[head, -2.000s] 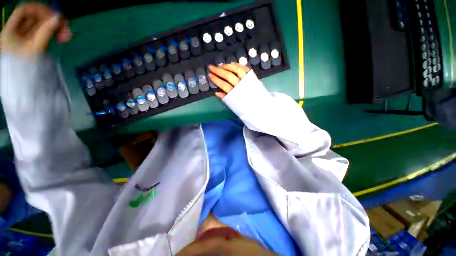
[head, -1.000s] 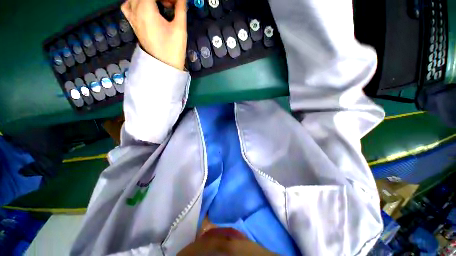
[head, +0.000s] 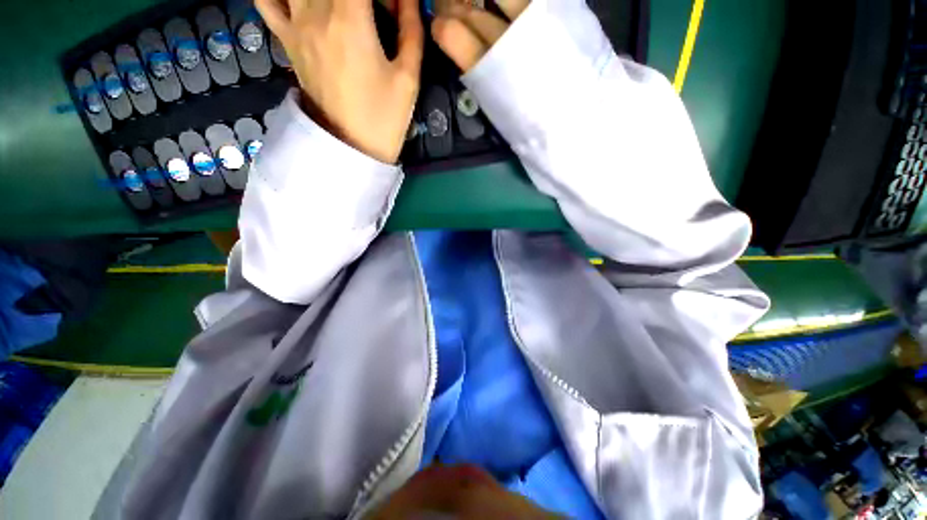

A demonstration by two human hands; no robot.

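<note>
The long black tray (head: 193, 124) lies in front of me, with two rows of grey oval housings (head: 190, 56). Each visible one bears a round disc, and many on the left have blue strips. My left hand (head: 351, 76) is over the middle of the tray, palm down, its fingertips reaching the picture's top edge. My right hand (head: 476, 28) is just right of it with bent fingers, partly cut off by the top edge. A bit of blue shows between the hands. Whether either hand holds anything is hidden.
A large black case (head: 813, 122) stands to the right, past a yellow line on the green bench. Beyond it is a second tray (head: 903, 168) with rows of small silvery parts. Cardboard (head: 767, 398) and blue items are at the lower right. A white surface (head: 76, 447) is at the lower left.
My left hand came from the raised upper left to the middle of the tray. My right hand left the tray, was beyond the top edge, and is now back beside my left hand.
</note>
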